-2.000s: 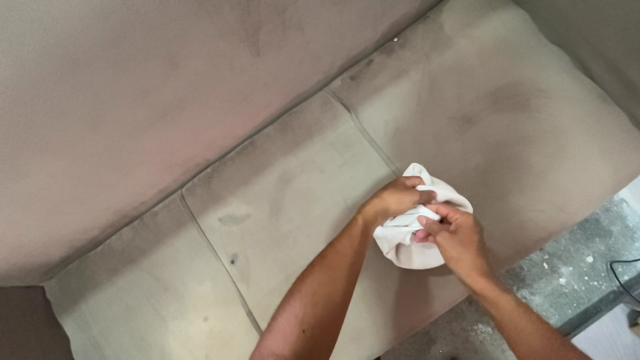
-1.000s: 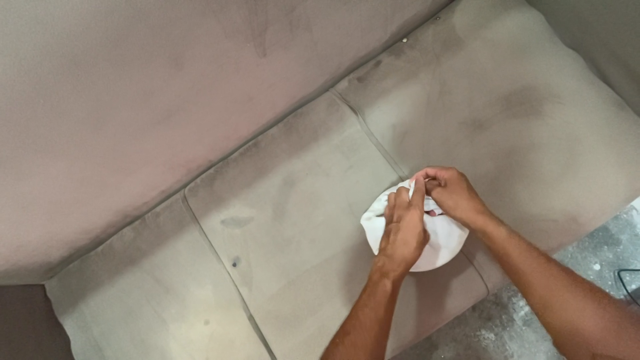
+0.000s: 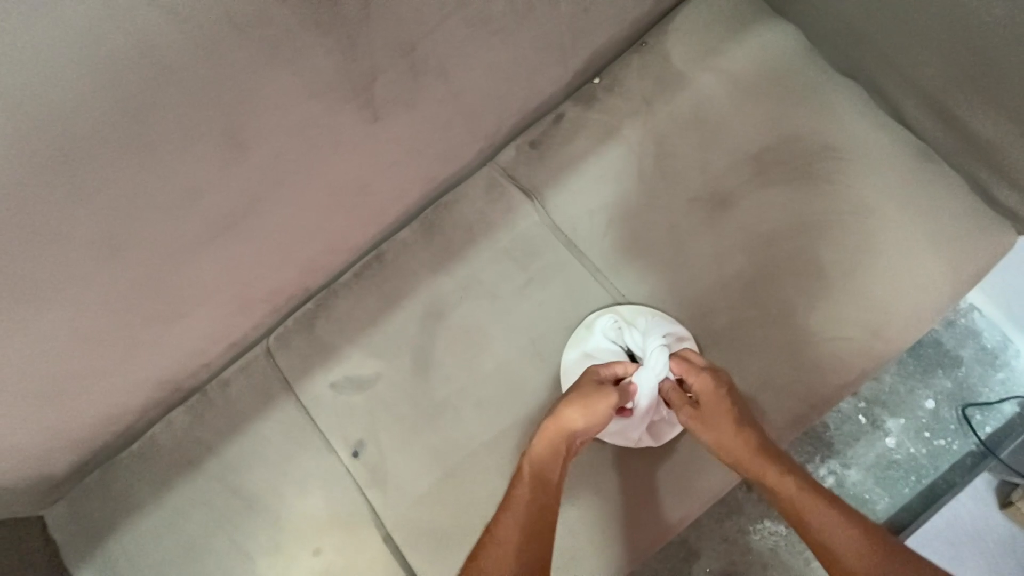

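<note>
A white cloth (image 3: 654, 352) is wrapped over a round, flat, pale disc (image 3: 582, 340), its fabric gathered and twisted at the middle. My left hand (image 3: 596, 400) grips the gathered cloth from the left. From the right, my right hand (image 3: 708, 400) pinches the same twisted bunch between thumb and fingers. A small dark gap shows in the cloth between the hands. The bundle is over the front part of a stained beige fabric sofa seat (image 3: 448, 376); whether it rests on it, I cannot tell.
The sofa's backrest (image 3: 200, 176) rises along the upper left, and an armrest (image 3: 920, 72) stands at the upper right. Seams divide the seat. A speckled grey floor (image 3: 896, 424) lies at the lower right, with a black cable (image 3: 980, 432) by a white surface (image 3: 968, 528).
Both hands have shifted around the bundle. The cloth, loosely folded about two seconds ago, is now twisted into a thick bunch at the middle, with the round rim showing.
</note>
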